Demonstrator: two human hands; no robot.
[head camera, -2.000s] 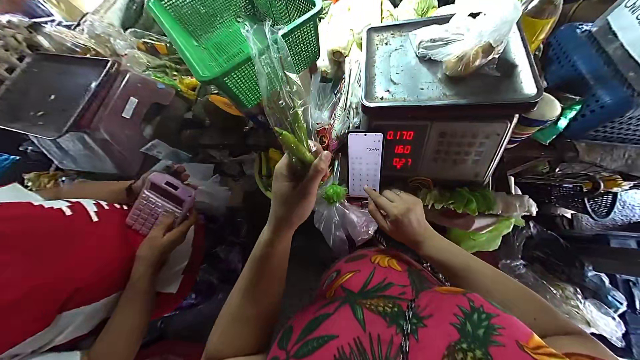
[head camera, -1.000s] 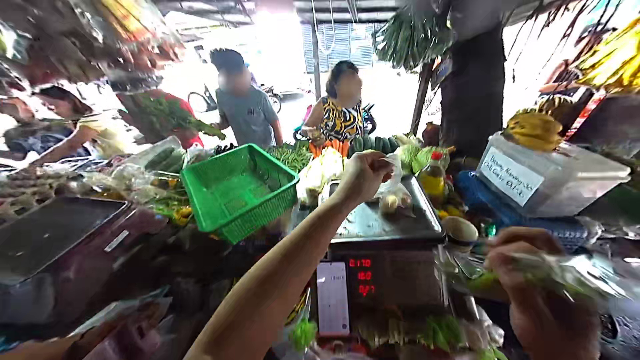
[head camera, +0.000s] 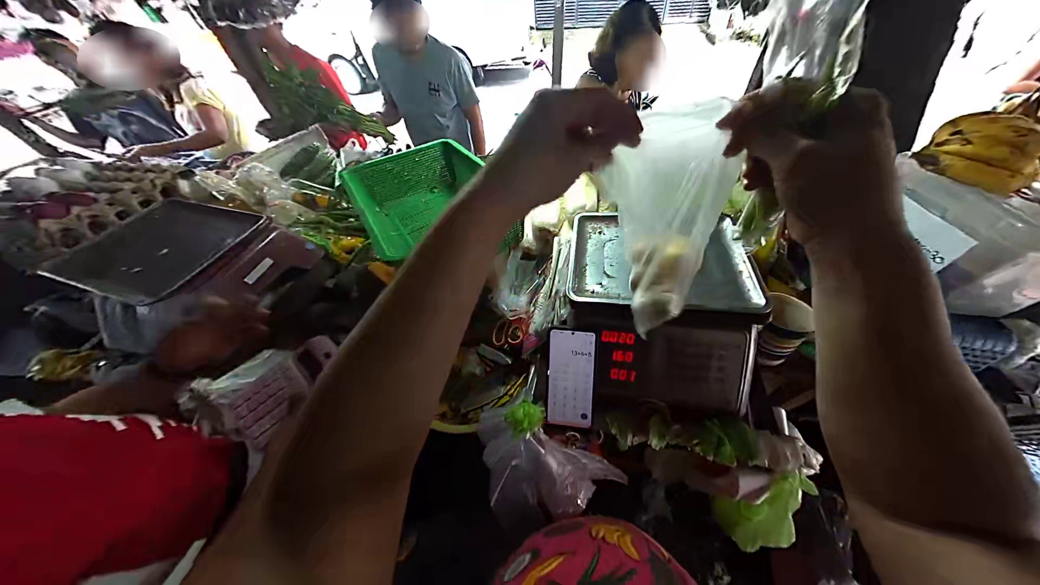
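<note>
A clear plastic bag (head camera: 670, 195) with pale lumps of produce at its bottom hangs above the metal pan (head camera: 597, 268) of a digital scale. My left hand (head camera: 569, 146) pinches one top corner of the bag. The fingertips of my right hand (head camera: 821, 154) hold the other corner, and a second clear bag with green vegetables (head camera: 821, 65) is also in that hand, partly hidden by the fingers. Below the pan, a phone (head camera: 571, 378) showing a calculator leans beside the scale's lit red display (head camera: 621, 356).
A green plastic basket (head camera: 414, 199) stands behind my left forearm. At left are another scale (head camera: 162, 252) and a co-worker in red with a pink calculator (head camera: 260, 398). Lettuce (head camera: 760, 508) lies before the scale. Bananas (head camera: 983, 150) rest on a bin at right. Several people stand beyond the stall.
The bag of produce has been lifted off the pan and is now between both hands. My right hand, with the bag of greens, has moved up and inward. The view has tilted up from the first frame.
</note>
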